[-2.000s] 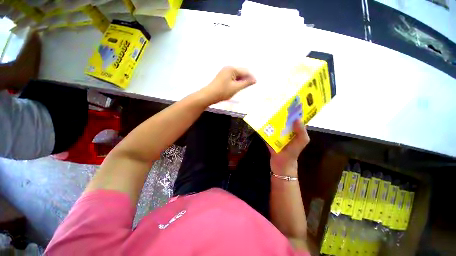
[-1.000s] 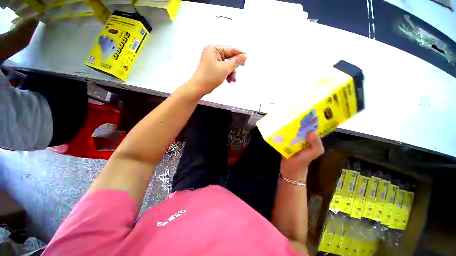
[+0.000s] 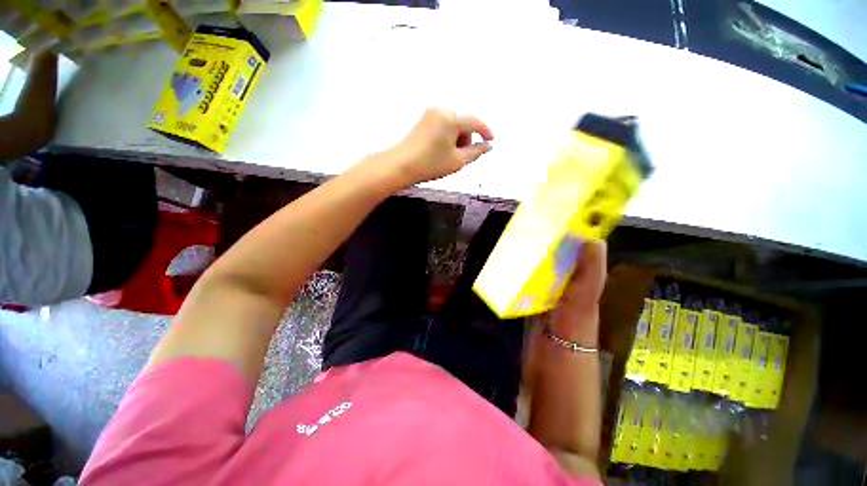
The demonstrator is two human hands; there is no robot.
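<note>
A yellow retail box [image 3: 563, 218] with a black top band is tilted at the bench's front edge, its black end up and away from me, slightly blurred. My right hand [image 3: 584, 280] grips its lower right side. My left hand [image 3: 445, 147] is over the white bench, left of the box and apart from it. Its fingers are curled with thumb and index close together; whether something small is between them cannot be told. A waiting retail box [image 3: 207, 87] stands on the bench to the left.
An open brown carton [image 3: 618, 327] beside my knees on the right holds rows of yellow boxes and clear plastic. Stacked open boxes [image 3: 114, 28] are at the upper left. A co-worker's arm [image 3: 33, 109] and a red stool [image 3: 176, 256] are at the left. White sheets lie at the bench's back.
The held box has swung to a steeper tilt, its black end moving left. My left hand has moved slightly right and down since a second ago. The view has shifted a little.
</note>
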